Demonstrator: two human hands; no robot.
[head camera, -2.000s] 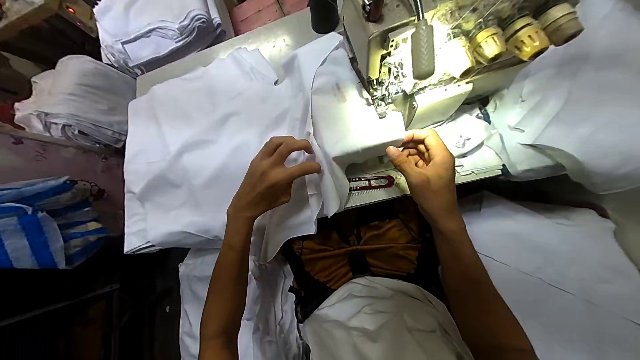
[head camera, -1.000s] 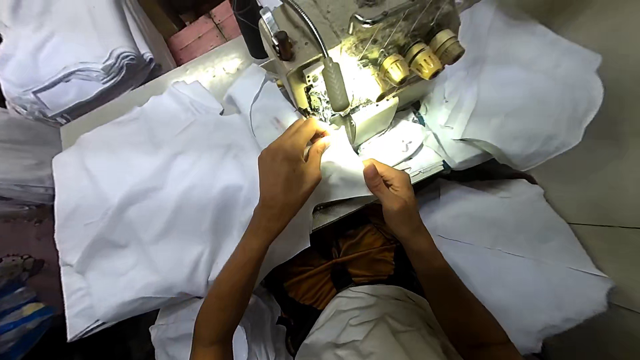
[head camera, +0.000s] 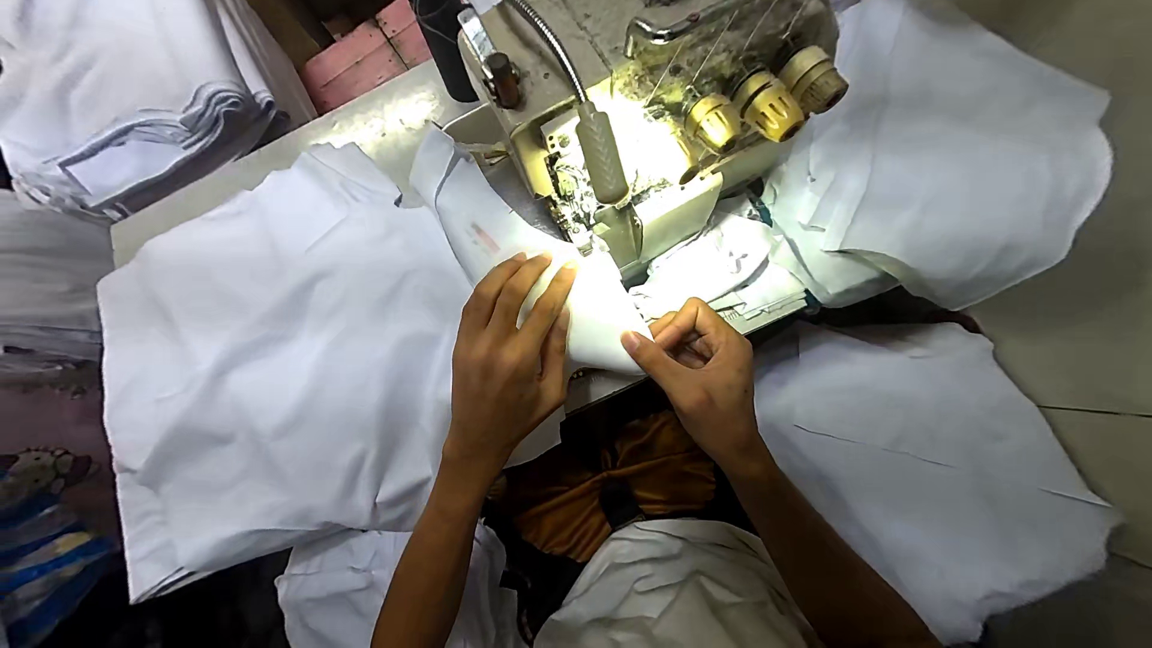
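Note:
An overlock sewing machine (head camera: 630, 108) with yellow tension knobs (head camera: 765, 106) stands at the upper middle, its lamp (head camera: 600, 153) shining on the needle area. A white fabric piece (head camera: 594, 315) runs up to the presser foot. My left hand (head camera: 515, 351) lies flat on this piece just below the foot, fingers slightly spread. With thumb and fingers, my right hand (head camera: 697, 364) pinches the same piece at its right edge. A large stack of white fabric (head camera: 279, 360) lies on the table left of my left hand. The needle itself is lost in glare.
Folded white cloth (head camera: 117, 99) is piled at the upper left, near a pink box (head camera: 369, 54). More white fabric hangs at the right (head camera: 945, 153) and lower right (head camera: 918, 468). White scraps (head camera: 711, 256) lie beside the machine. The table's front edge runs below my hands.
Both hands have come onto the fabric piece: my left hand moved up beside the presser foot, and my right hand came to the piece's edge. The view has shifted.

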